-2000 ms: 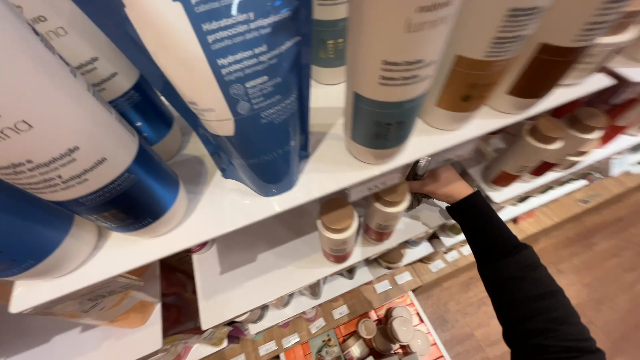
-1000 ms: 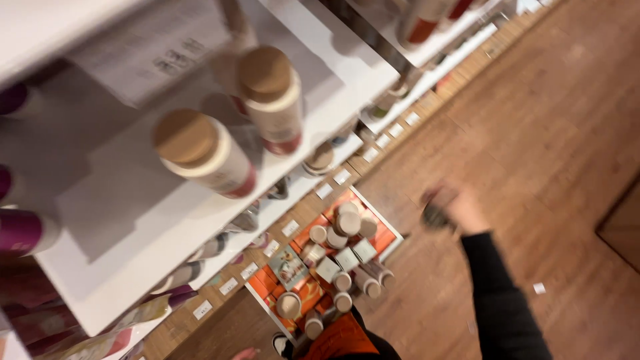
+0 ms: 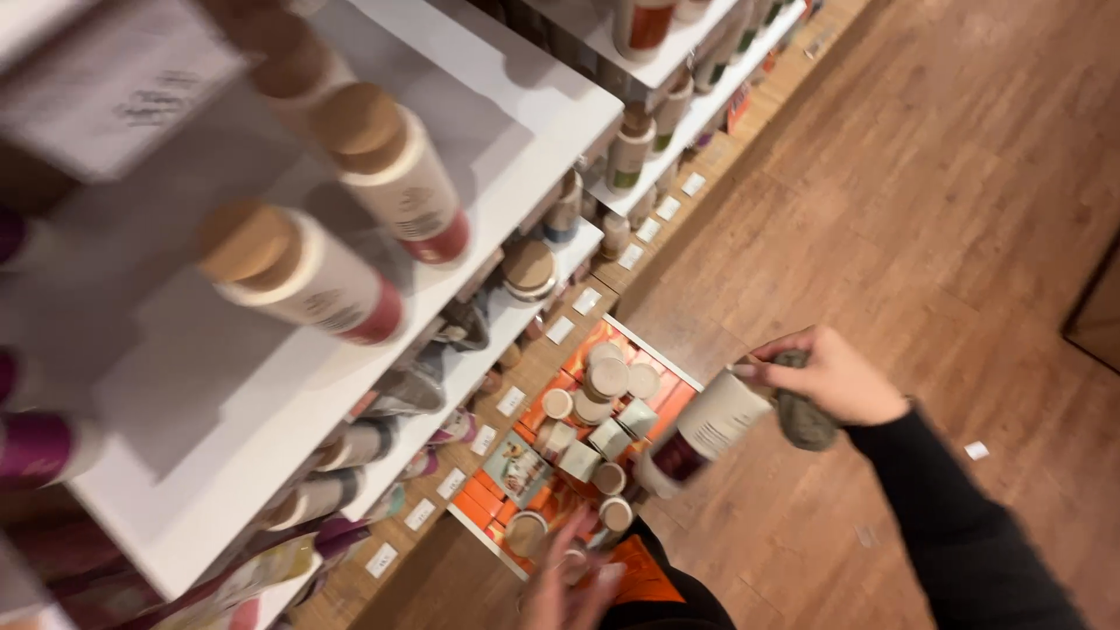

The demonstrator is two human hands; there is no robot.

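Note:
My right hand (image 3: 818, 372) grips the end of a white bottle with a dark maroon band (image 3: 704, 433), tilted over the open drawer. A crumpled grey-green cloth (image 3: 802, 411) is tucked in the same hand. My left hand (image 3: 573, 577), blurred at the bottom edge, has its fingers spread over the near side of the drawer and seems to hold nothing. Below both hands, the orange-patterned drawer (image 3: 479, 500) holds several jars (image 3: 608, 376), small boxes (image 3: 579, 460) and a picture card (image 3: 516, 470).
White bottles with wooden-look caps and red bands (image 3: 302, 271) stand on the upper white shelf (image 3: 166, 455) at left. Lower shelves carry more bottles, a wide jar (image 3: 528, 269) and pouches. Price tags line a wooden ledge (image 3: 604, 284). Wooden floor (image 3: 919, 219) lies at right, with a dark-edged object at the far right.
The view has swung down toward the drawer and floor. My right hand, at the shelf edge two seconds ago, is now over the drawer side with a bottle. More of my left hand has come into view.

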